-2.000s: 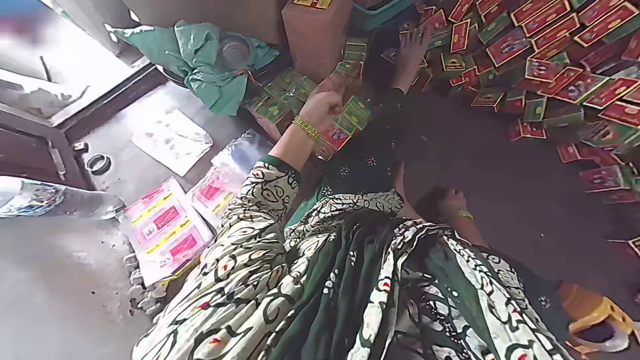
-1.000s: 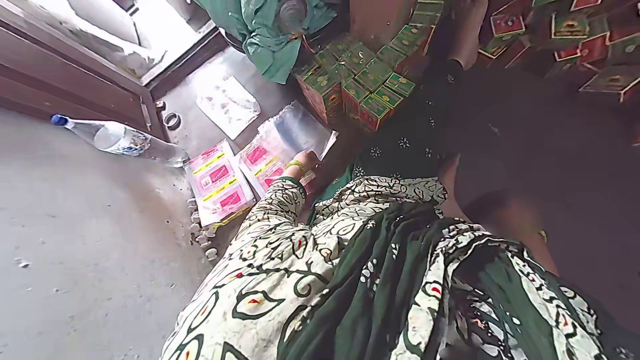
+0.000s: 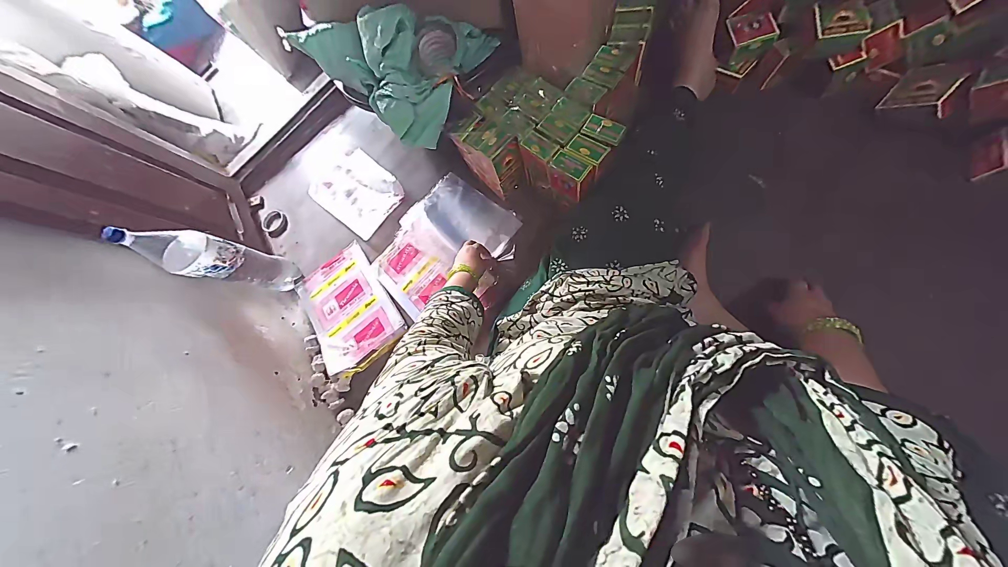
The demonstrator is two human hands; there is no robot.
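My left hand (image 3: 474,260) is at the right edge of a stack of clear plastic sheets (image 3: 465,213), its fingers touching or pinching the edge; the grip is partly hidden. Pink and yellow printed sheets (image 3: 346,307) lie beside that stack, to its left. Beyond the hand stand rows of small green and red boxes (image 3: 559,126), packed close together. On the right, my right hand (image 3: 797,303), dim and blurred, is low over the dark floor near my bent leg, with nothing plainly seen in it.
A plastic bottle (image 3: 201,256) lies against the wall. A roll of tape (image 3: 274,224) and a white sheet (image 3: 358,191) are on the floor. Green cloth (image 3: 405,75) is bunched behind. More small boxes (image 3: 921,90) lie scattered at the upper right, beyond my foot (image 3: 697,47).
My left hand has moved from the small green boxes to the plastic sheets, and remains there. The view has shifted toward the wall and bottle.
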